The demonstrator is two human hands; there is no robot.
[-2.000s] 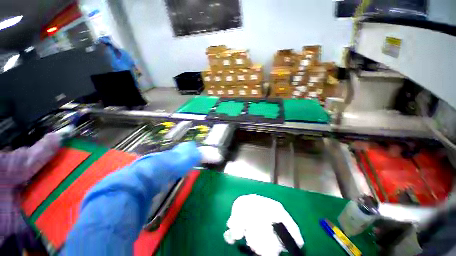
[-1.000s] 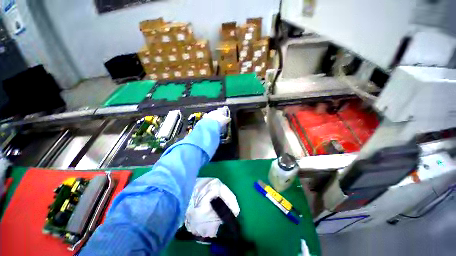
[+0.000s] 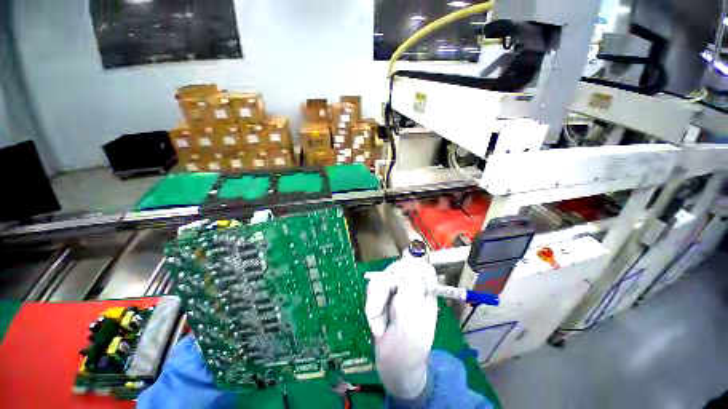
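Note:
A large green circuit board point(image 3: 275, 299) is held up and tilted in front of me, its solder side facing me. My left blue sleeve runs up behind its lower left corner; the left hand itself is hidden behind the board. My right hand point(image 3: 401, 323), in a white glove, is just right of the board and holds a marker pen point(image 3: 456, 294), blue end pointing right. Whether the right hand touches the board is unclear. A second board point(image 3: 128, 343) lies component side up on the red mat point(image 3: 36, 343), its silver-white heatsink on the right.
A dark bottle top point(image 3: 417, 248) shows behind my right hand. Small red-and-black handles point(image 3: 345, 388) lie below the board on the green bench mat. Beyond is the conveyor line with a black carrier point(image 3: 302, 182) holding green sheets. White machines point(image 3: 543, 279) stand at the right, stacked cartons behind.
My left arm has drawn back from the line, and a board is now raised before me, underside showing. My right hand has come into view with the pen. The view has turned right.

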